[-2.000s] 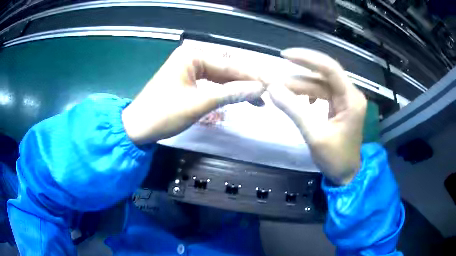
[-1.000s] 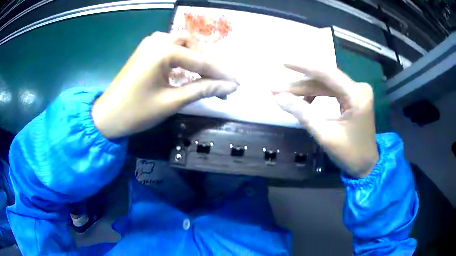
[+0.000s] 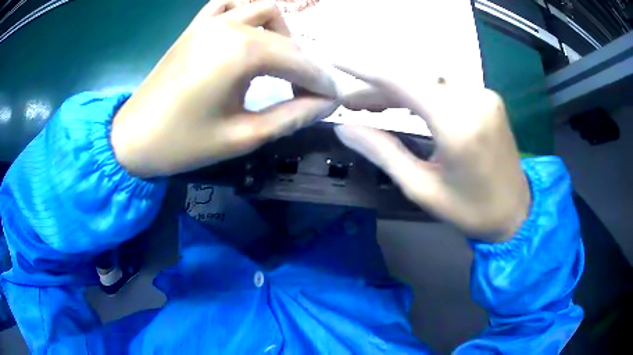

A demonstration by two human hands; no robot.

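Note:
My left hand (image 3: pixel 215 104) is over the left part of the white tray (image 3: pixel 395 41), its thumb and index fingertips together. Any tiny part between them is too small to tell. My right hand (image 3: pixel 458 152) is at the right, thumb and index apart, its index finger close to or touching the left fingertips. Both hands are over the near edge of the tray and the black fixture bar (image 3: pixel 319 191). Two small nests (image 3: pixel 338 168) show clearly; my right thumb and fingers partly hide the bar's right side. Orange-red specks (image 3: pixel 297 5) lie at the tray's upper left.
The dark green bench top (image 3: pixel 90 55) lies left and right of the tray. Conveyor rails (image 3: pixel 513 24) run at the upper right, with a grey machine frame (image 3: pixel 590 69) beside them. A small dark speck (image 3: pixel 441 81) is on the tray. A shoe (image 3: pixel 111 277) shows below left.
The view has tilted down, so tray and fixture sit higher in the picture. My hands have moved from over the tray to its near edge by the fixture, with fingertips close together again.

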